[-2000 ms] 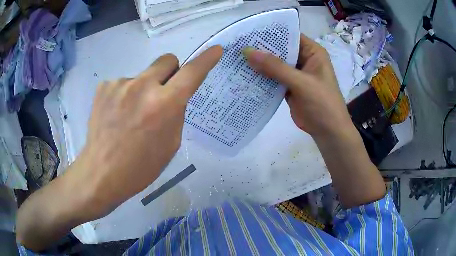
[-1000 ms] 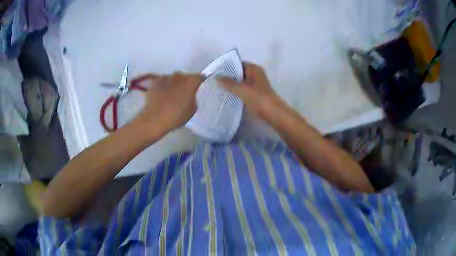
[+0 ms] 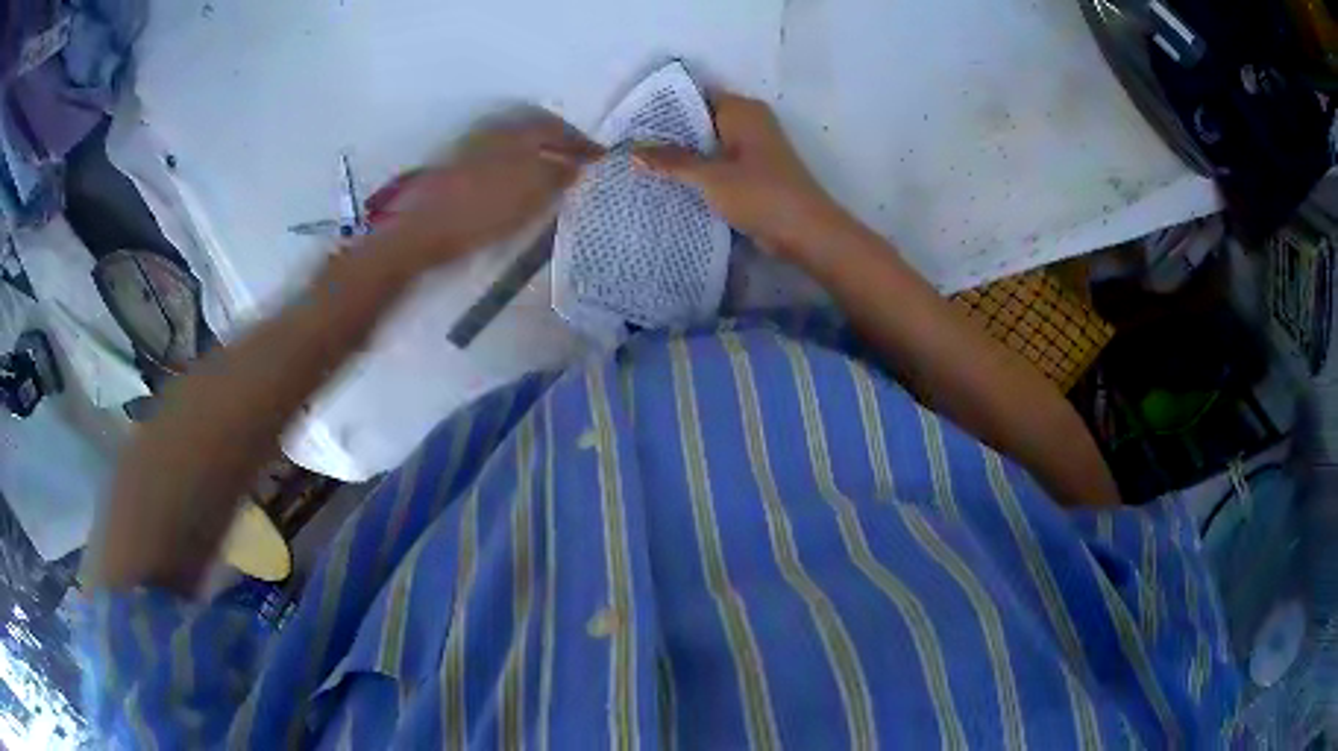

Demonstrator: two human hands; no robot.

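Observation:
The iron shoe (image 3: 640,242), a pointed plate with a white dotted face, is held upright against the front of my shirt, its tip pointing away from me. My right hand (image 3: 741,169) grips its right edge, with the thumb on the dotted face. My left hand (image 3: 506,169) is blurred at its left edge, fingertips at the face near the right thumb; whether it grips the plate I cannot tell. Scissors (image 3: 349,206) lie left of it, their red handles partly hidden by my left hand. A grey strip (image 3: 503,286) lies between my left forearm and the plate.
The white-covered table (image 3: 939,132) has its near edge close to my body. A dark iron (image 3: 1225,74) is at the upper right. Lilac and blue cloth (image 3: 59,88) lies at the upper left. A yellow-brown woven stool seat (image 3: 1039,326) is below the table's edge on the right.
The plate and both hands sit higher in the picture than a second ago, and more of the shirt shows. The grey strip shows again. Earlier the plate was held closer to the camera.

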